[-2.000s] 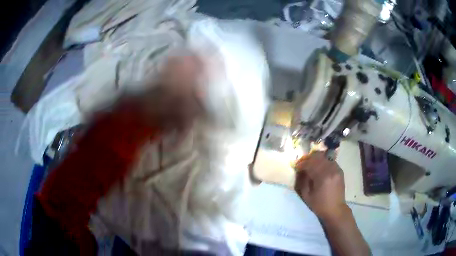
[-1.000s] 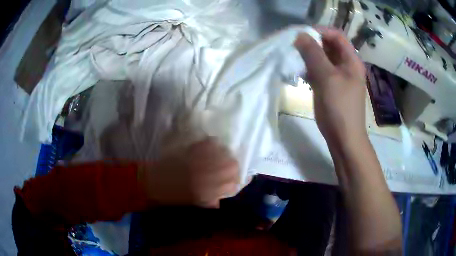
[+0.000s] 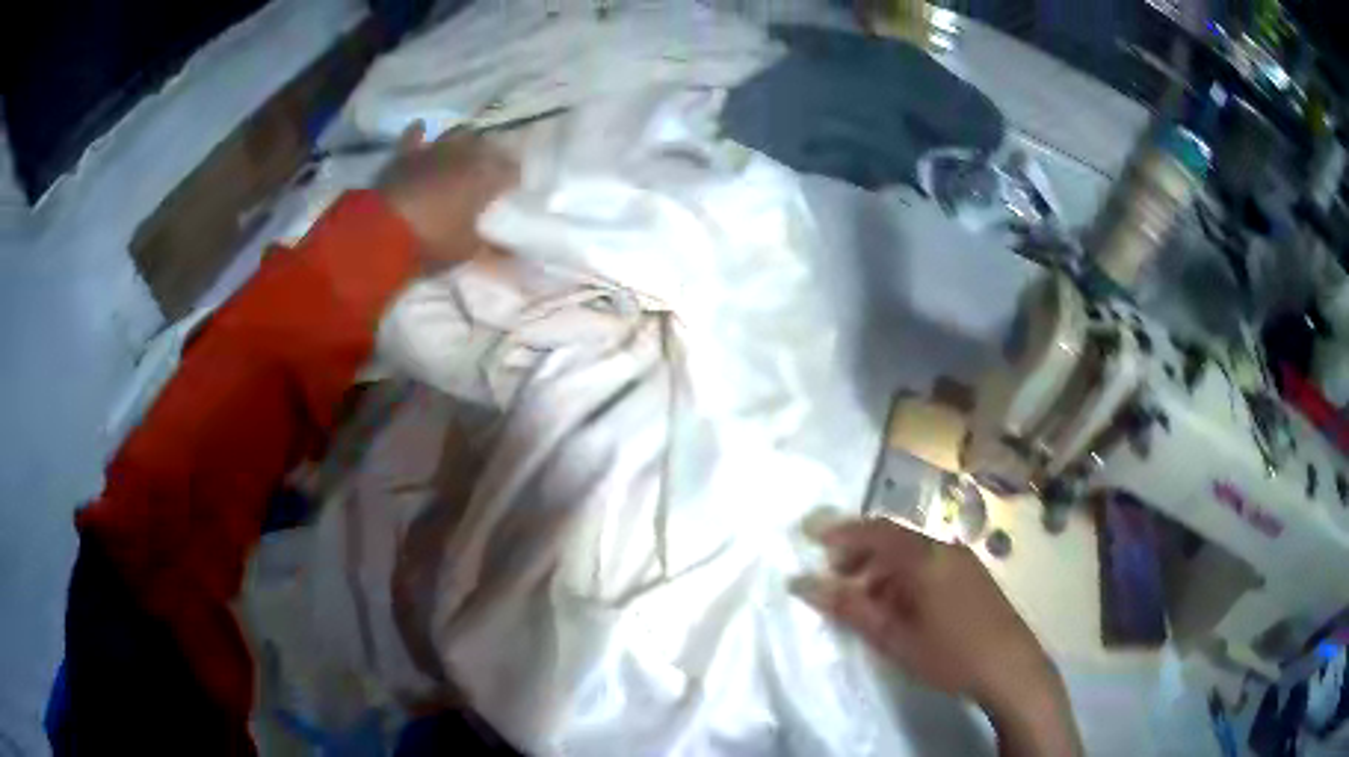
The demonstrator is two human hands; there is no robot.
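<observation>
A large crumpled white-to-cream garment (image 3: 592, 459) is spread left of the sewing machine, over the table and its front edge. My left hand (image 3: 451, 192), in a red-orange sleeve, holds a part of the garment at the upper left; its fingers are blurred. My right hand (image 3: 903, 592) pinches the right edge of the garment in front of the machine bed. The cream sewing machine (image 3: 1169, 444) stands at the right. Its needle area (image 3: 962, 503) is lit and no cloth shows under it.
A dark smartphone (image 3: 1132, 574) lies under the machine arm. A thread cone (image 3: 1147, 207) stands behind the head. Dark grey cloth (image 3: 866, 107) lies at the back, a brown board (image 3: 244, 178) at upper left. Tools (image 3: 1280, 703) lie at lower right.
My left hand has moved up and away to the far side of the garment. My right hand has lowered from near the machine head, and the cloth now lies spread out wider.
</observation>
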